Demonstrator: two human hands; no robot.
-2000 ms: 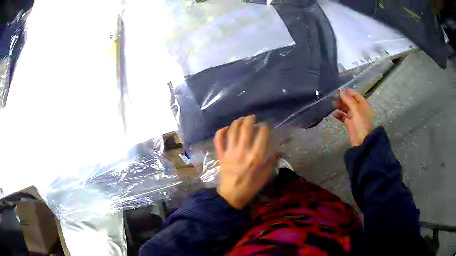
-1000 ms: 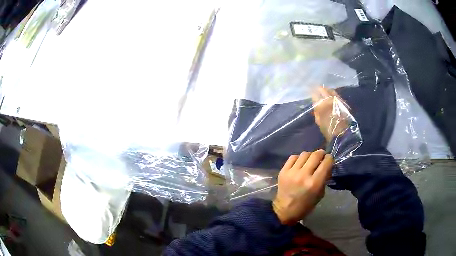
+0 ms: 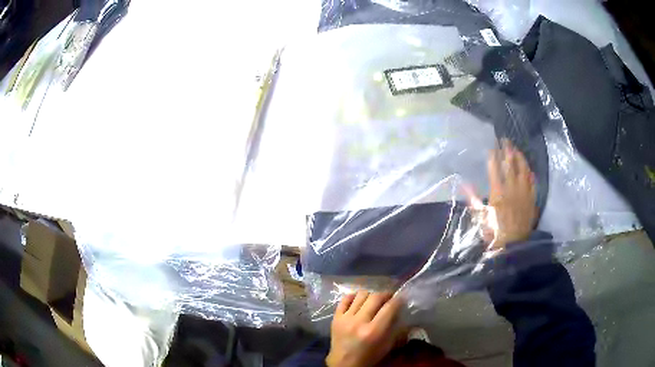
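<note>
A dark denim jacket [image 3: 388, 240] lies folded inside a clear polybag [image 3: 574, 165], with a whitish paper sheet [image 3: 402, 158] over much of it. A black-bordered hang tag [image 3: 418, 78] lies by the dark collar [image 3: 482, 97], and a small white label shows near it. My left hand [image 3: 365, 326], at the bottom, pinches the bag's near edge by the opening. My right hand [image 3: 513, 193] lies flat on the jacket's right side, fingers slightly apart. Its wrist and cuff show through plastic, so it appears inside the bag. Glare hides part of the bag edge.
A brightly glaring stack of empty polybags [image 3: 165, 122] lies left of the jacket, its plastic hanging over the table edge. Shiny bagged items [image 3: 50, 68] are at the far left. An unbagged dark jacket [image 3: 585, 93] is at the right. Cardboard boxes [image 3: 54, 261] stand below left.
The jacket's collar and hang tag have come into view since the oldest frame. My right hand has moved from the bag's edge into the bag. My left hand has lately moved left and down.
</note>
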